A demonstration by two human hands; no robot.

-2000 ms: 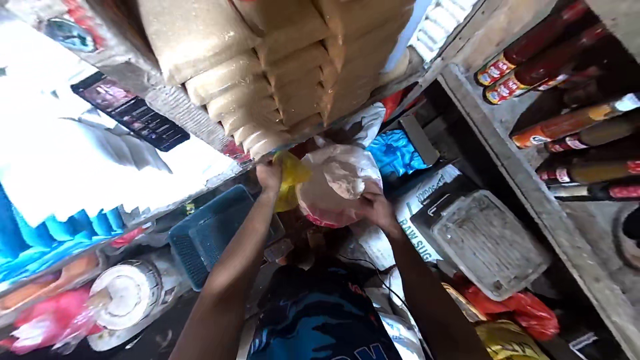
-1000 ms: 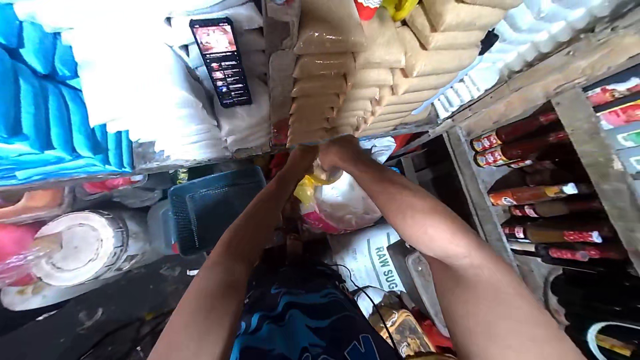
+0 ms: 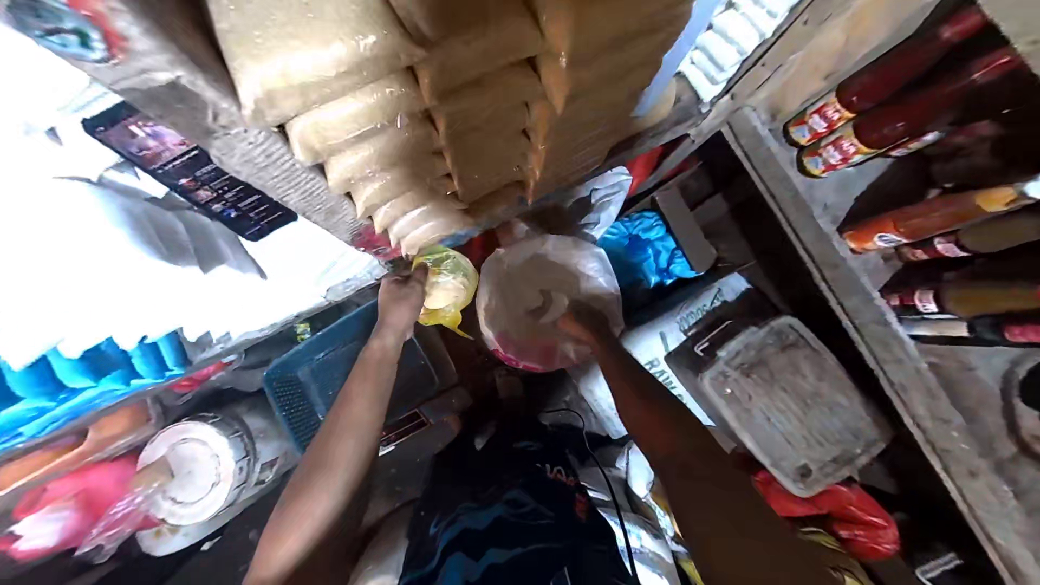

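My left hand [image 3: 404,296] grips a yellow plastic bag [image 3: 447,286] with pale contents, just left of a round container lined with white plastic [image 3: 520,268]. Inside that container's opening is my right hand [image 3: 583,322], by a small pale curved thing, perhaps a scoop; blur hides its exact shape and the fingers. Pink shows low on the container's side. Above both hands rise stacked clear bags of tan, sugar-like contents [image 3: 479,122].
A phone [image 3: 191,171] lies on white packs at upper left. Below it are a blue plastic basket [image 3: 325,366] and a white-lidded bucket [image 3: 191,471]. At right, a grey lidded bin [image 3: 792,406] stands beside a wooden shelf frame [image 3: 861,325] holding sauce bottles [image 3: 934,215].
My hands, close together by the stacked bags one second ago, are now apart: the left with the yellow bag beside the container, the right in its opening. The view has turned.
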